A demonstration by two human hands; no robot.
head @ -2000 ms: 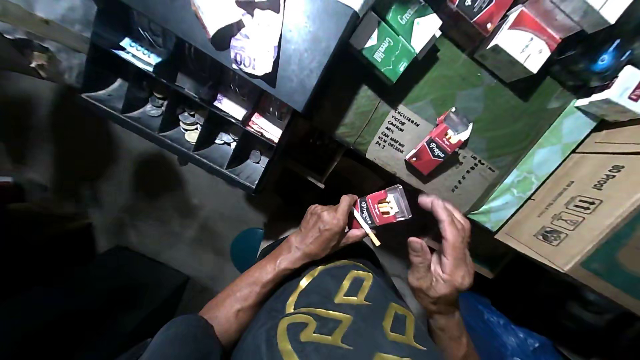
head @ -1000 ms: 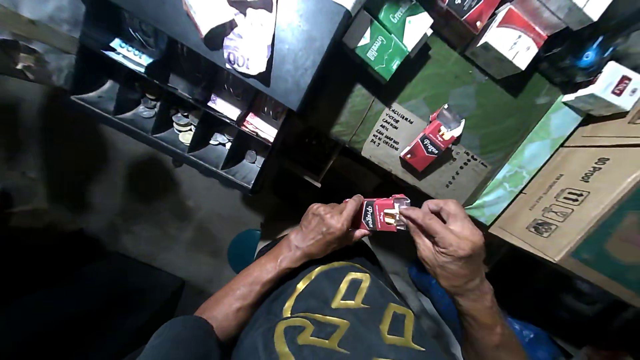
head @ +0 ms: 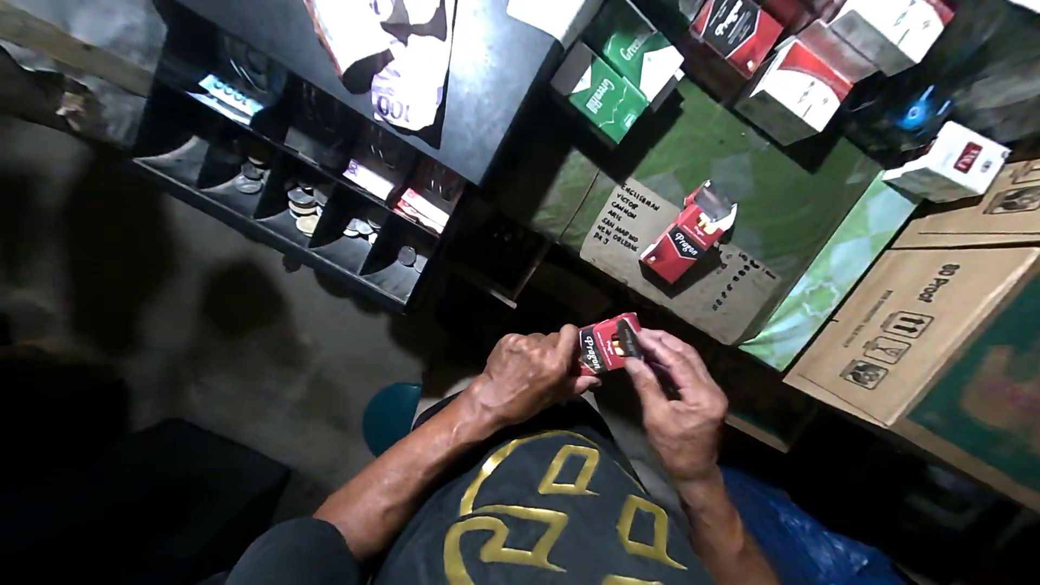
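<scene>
Above my lap, a red and black cigarette pack (head: 603,344) lies between my two hands, with filter ends showing at its top. My left hand (head: 532,370) holds its lower end. The fingers and thumb of my right hand (head: 678,390) are at its lid end and pinch a dark flap there. A second red cigarette pack (head: 681,249), its lid raised, sits on a piece of cardboard (head: 621,231) with handwriting, ahead of my right hand. Green cigarette packs (head: 609,97) stand farther forward on the green tabletop (head: 731,154).
At the left, a black cash tray (head: 325,236) holds coins and banknotes in compartments; more banknotes (head: 406,89) lie above it. White and red packs (head: 792,89) stand at the far right, another white pack (head: 951,162) beside them. A cardboard box (head: 910,325) borders the table's right side.
My right hand, apart from the pack two seconds ago, has moved in to its lid end. The loose cigarette seen under my left hand then no longer shows there.
</scene>
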